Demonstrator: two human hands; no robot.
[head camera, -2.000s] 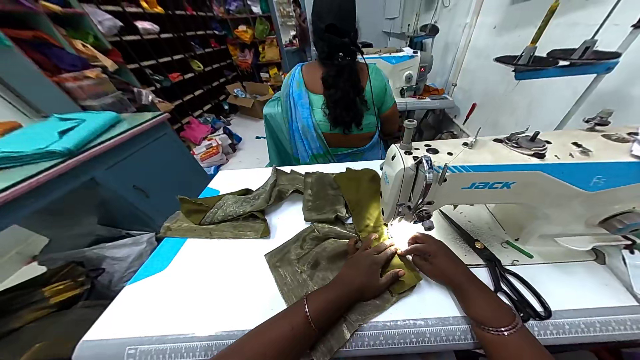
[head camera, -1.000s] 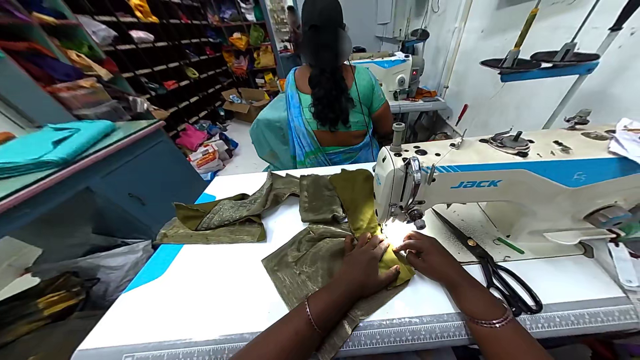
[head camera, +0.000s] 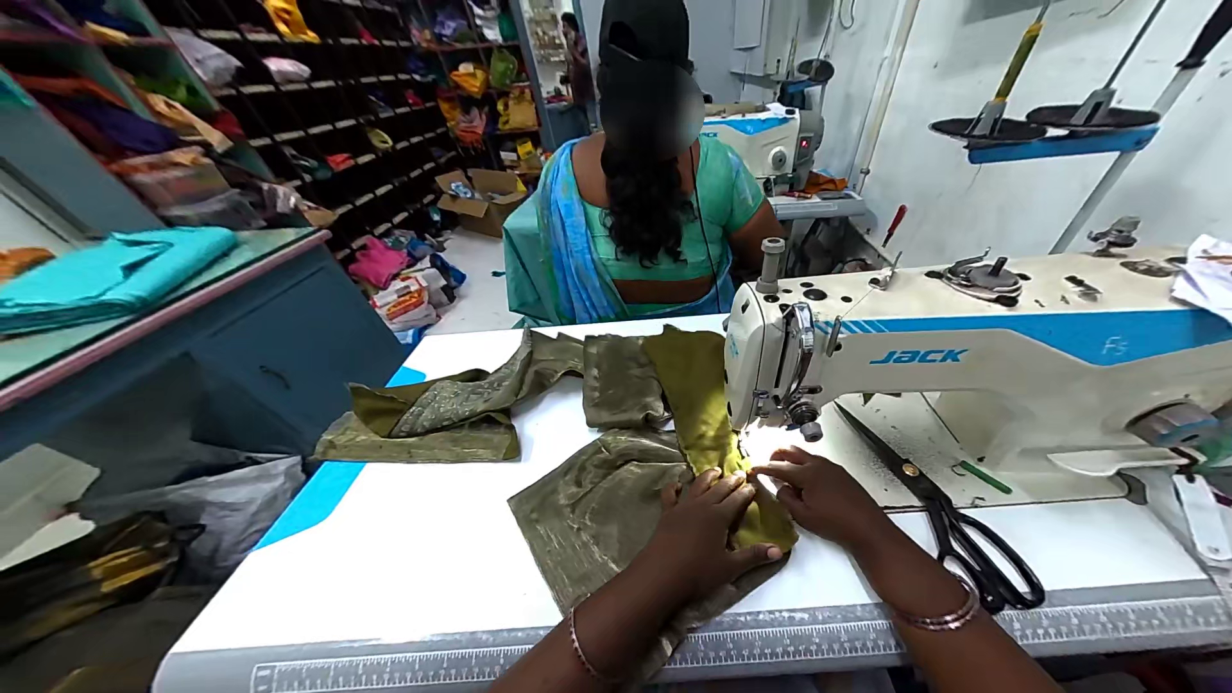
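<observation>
Olive-green fabric (head camera: 587, 510) lies on the white table of a Jack sewing machine (head camera: 924, 346), its yellow-green part (head camera: 707, 399) running up beside the machine's head. My left hand (head camera: 707, 529) rests on the fabric with its fingers spread, just in front of the lit needle area. The fingertips of my right hand (head camera: 818, 491) touch the fabric's right edge close to the needle; whether they pinch it is unclear. The needle itself is lost in the glare. Black-handled fabric shears (head camera: 938, 500) lie to the right of my right hand. More olive fabric (head camera: 452, 409) stretches out at the left.
A printed ruler strip (head camera: 770, 643) runs along the table's front edge. Beyond the table sits a person (head camera: 664, 221) at another sewing machine (head camera: 760, 144). Folded turquoise cloth (head camera: 115, 274) lies on a counter at the left. A small green item (head camera: 985, 476) is beside the shears.
</observation>
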